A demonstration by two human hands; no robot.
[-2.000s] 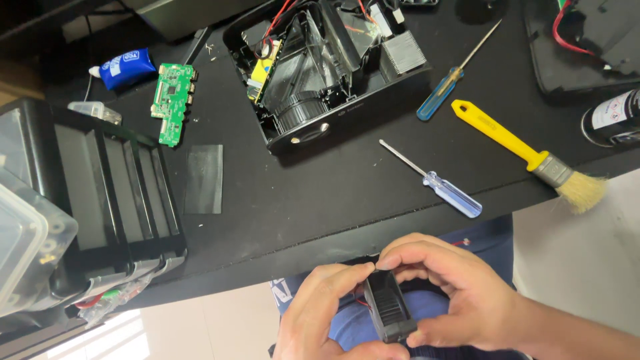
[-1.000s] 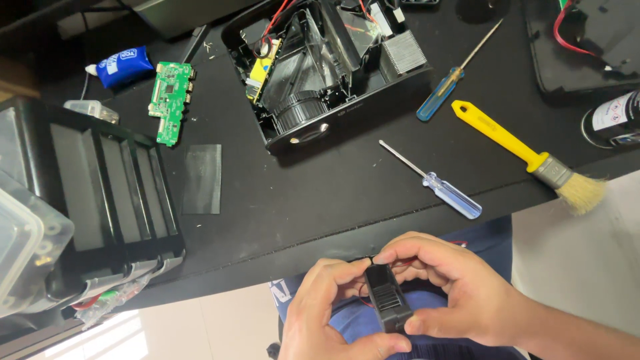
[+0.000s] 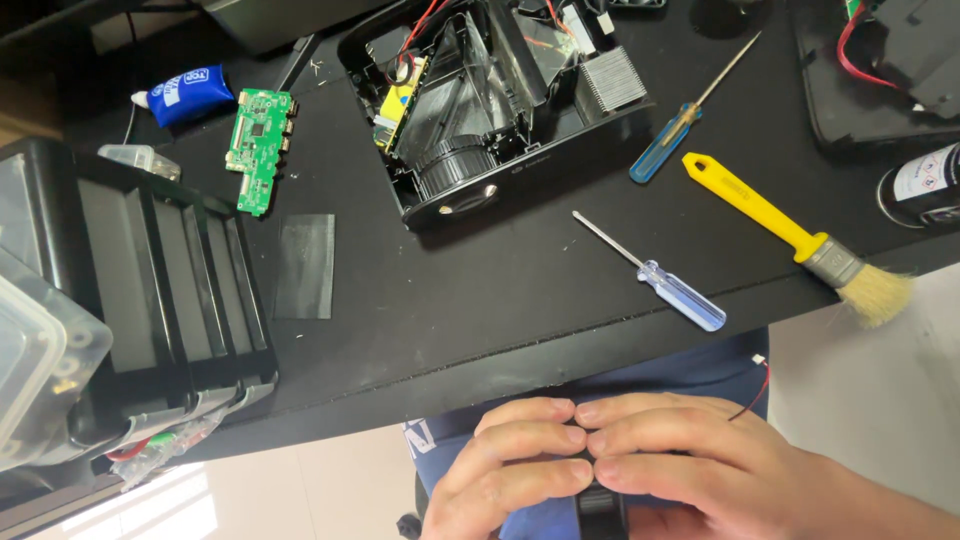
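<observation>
My left hand (image 3: pixel 510 465) and my right hand (image 3: pixel 697 457) meet fingertip to fingertip over a small black plastic part (image 3: pixel 600 514), held between them above my lap. The fingers cover most of it; a ribbed end shows below them. A thin red and black wire with a white connector (image 3: pixel 759 360) sticks out behind my right hand. On the desk beyond lies a clear-handled screwdriver (image 3: pixel 682 296). Farther back stands an opened projector housing (image 3: pixel 525 169) with its lens, a finned heatsink (image 3: pixel 613 79) and a yellow circuit board (image 3: pixel 401 97) inside.
A blue-handled screwdriver (image 3: pixel 667 142) and a yellow paintbrush (image 3: pixel 757 206) lie at right, near a black can (image 3: pixel 922 184) and a black cover (image 3: pixel 847 112). At left are a green circuit board (image 3: pixel 259 146), a blue tube (image 3: pixel 187 94), a dark strip (image 3: pixel 306 266) and a drawer organizer (image 3: pixel 165 277).
Both hands have closed over the black part, whose slotted open side showed between the fingers before. The wire's white connector now shows behind my right hand. Things on the desk have not moved.
</observation>
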